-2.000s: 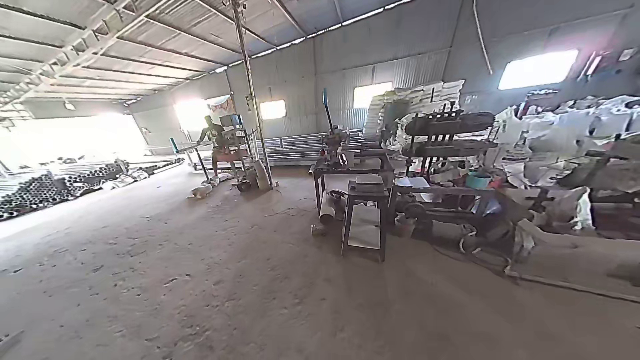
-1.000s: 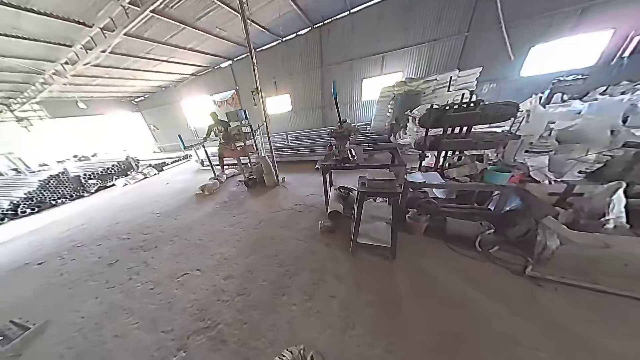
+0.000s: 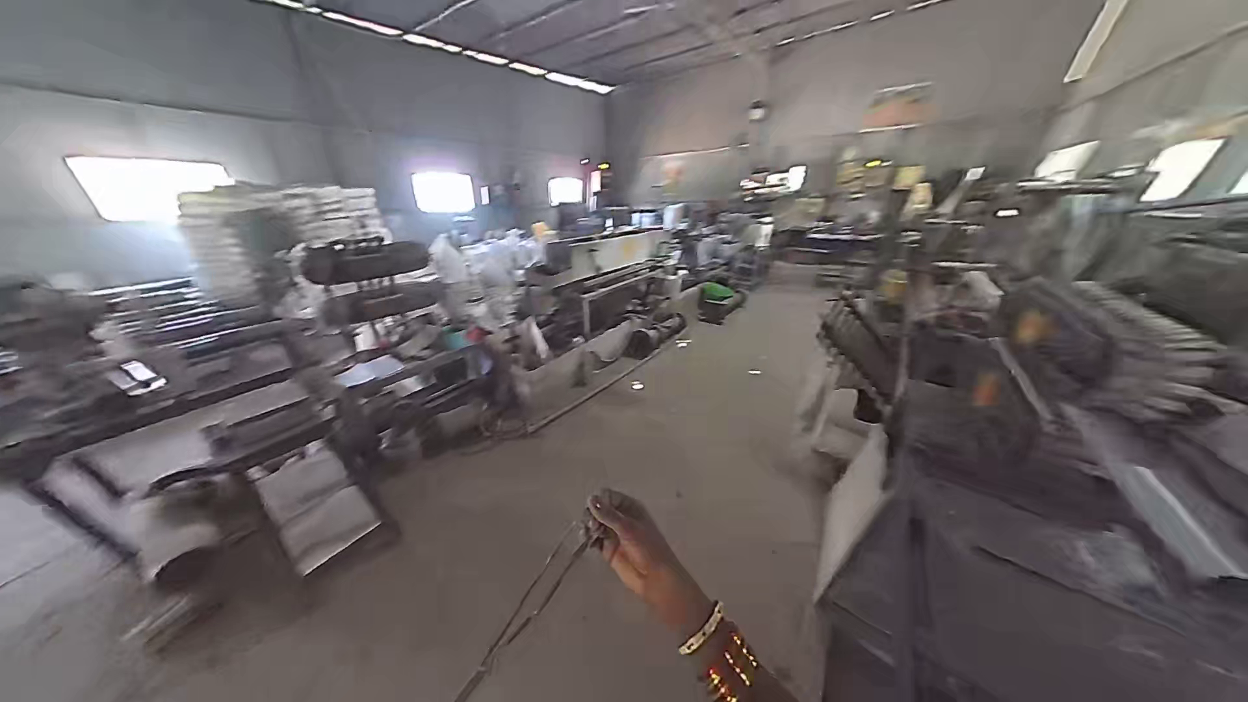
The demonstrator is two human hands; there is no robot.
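My right hand (image 3: 629, 541) is raised at the lower middle of the head view, with bangles (image 3: 704, 629) on the wrist. Its fingers are closed on a thin dark cord (image 3: 517, 624), perhaps a strap or string, which runs down and to the left out of the frame. What hangs at the cord's lower end is hidden. My left hand is not in view.
To the left stand a metal workbench (image 3: 244, 409) and a white-topped low stand (image 3: 317, 507). Stacked white sacks (image 3: 283, 219) are behind them. A long machine (image 3: 614, 268) lies ahead beside a concrete floor aisle (image 3: 682, 419). Dark equipment (image 3: 1014, 468) fills the right side.
The view has swung far to the right. My right hand, holding the cord, has come into view; neither was recognisable in the earlier frames.
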